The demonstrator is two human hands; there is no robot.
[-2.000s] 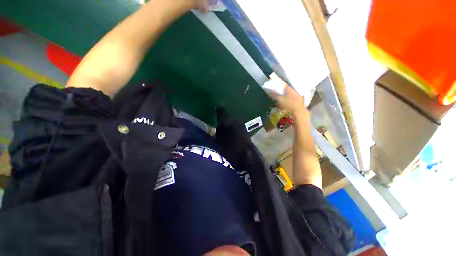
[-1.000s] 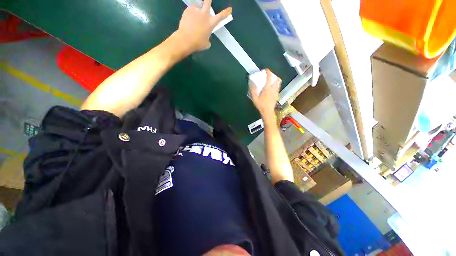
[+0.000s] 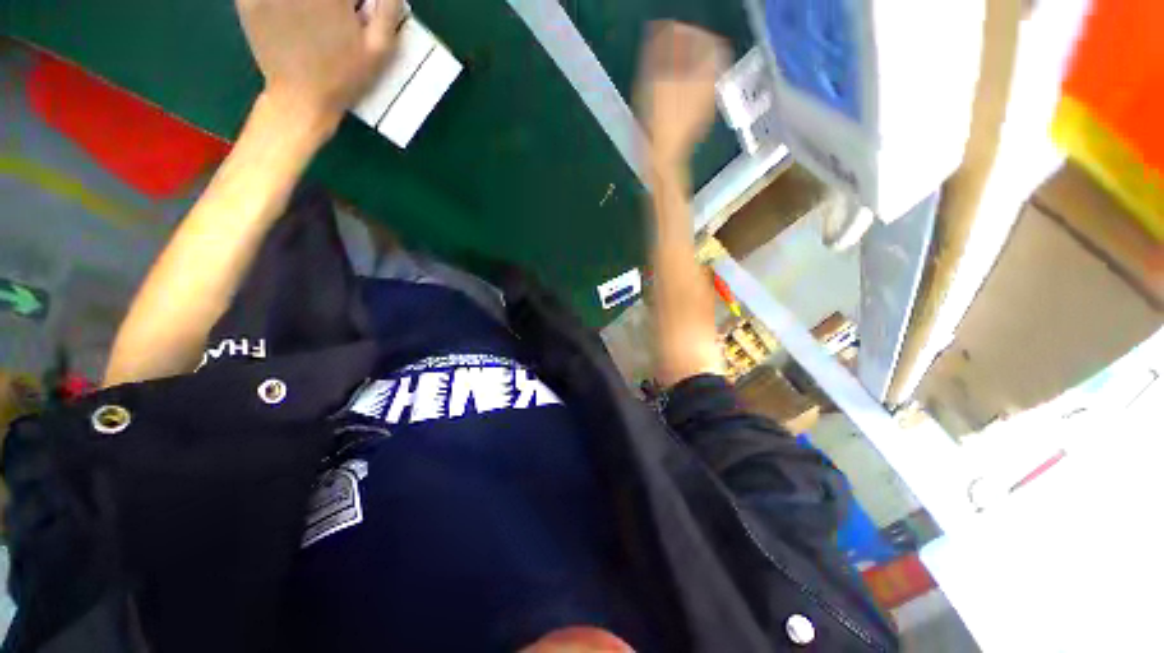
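Observation:
My left hand is at the top left, with its fingers around white product boxes over the green bench. At least two boxes show side by side; the hand hides the rest. My right hand is blurred at the top centre, beyond the pale guide rail. Its fingers look curled, but whether it holds anything cannot be told. A small white-framed card lies near the bench end.
A white panel with blue socket faces is at the upper right, beside an overhead shelf edge. A brown carton and an orange bin are at the right. A red stool stands beyond the bench's left edge.
My left hand has moved left, away from the rail, with white boxes now showing beside it. My right hand has moved up the picture, and the white box seen in it earlier no longer shows.

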